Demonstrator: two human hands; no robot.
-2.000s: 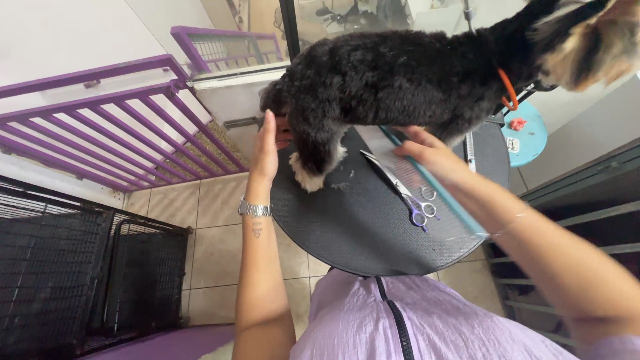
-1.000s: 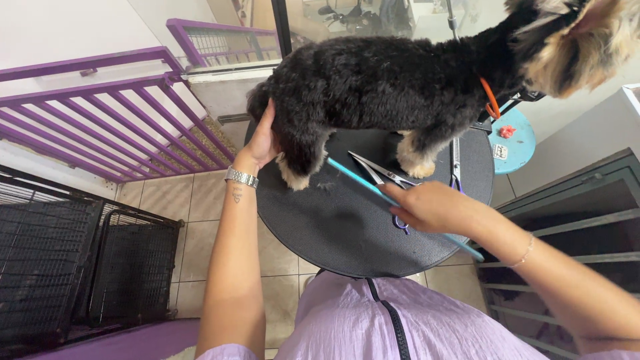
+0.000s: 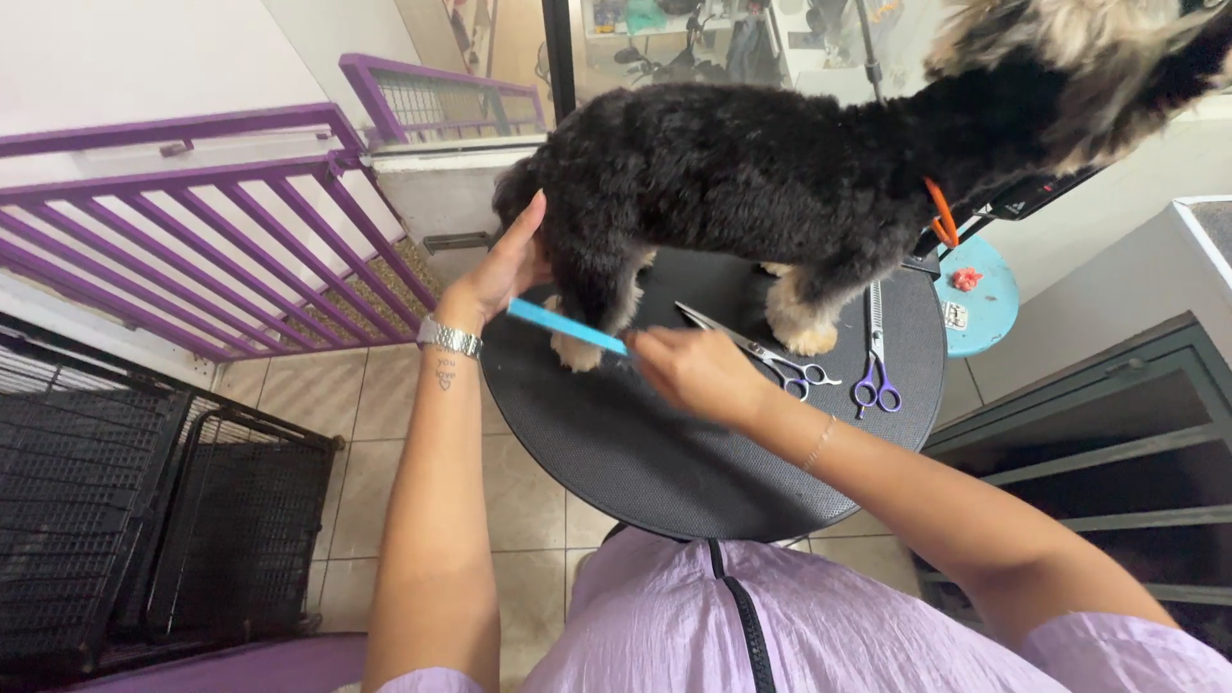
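A black dog with tan paws (image 3: 731, 173) stands side-on on a round black grooming table (image 3: 664, 472), its head to the right, an orange loop at its neck. My left hand (image 3: 505, 265) rests against its rump and hind leg, fingers partly hidden behind the fur. My right hand (image 3: 698, 375) is closed on a blue grooming comb (image 3: 568, 327), which reaches across in front of the hind leg toward my left wrist. Silver scissors (image 3: 751, 351) lie on the mat just beyond my right hand. Thinning shears with purple handles (image 3: 875, 366) lie near the right edge.
A purple barred gate (image 3: 202, 241) stands at the left, above black wire crates (image 3: 231, 520). Behind the dog is a glass pane with a dark post. A light-blue round stool (image 3: 1001, 298) holds a small pink item. A dark framed cage (image 3: 1116, 462) is at the right.
My right hand has moved left with the comb, toward the hind leg. The dog's front paw, not visible two seconds ago, shows beside the scissors. My left hand remains at the rump.
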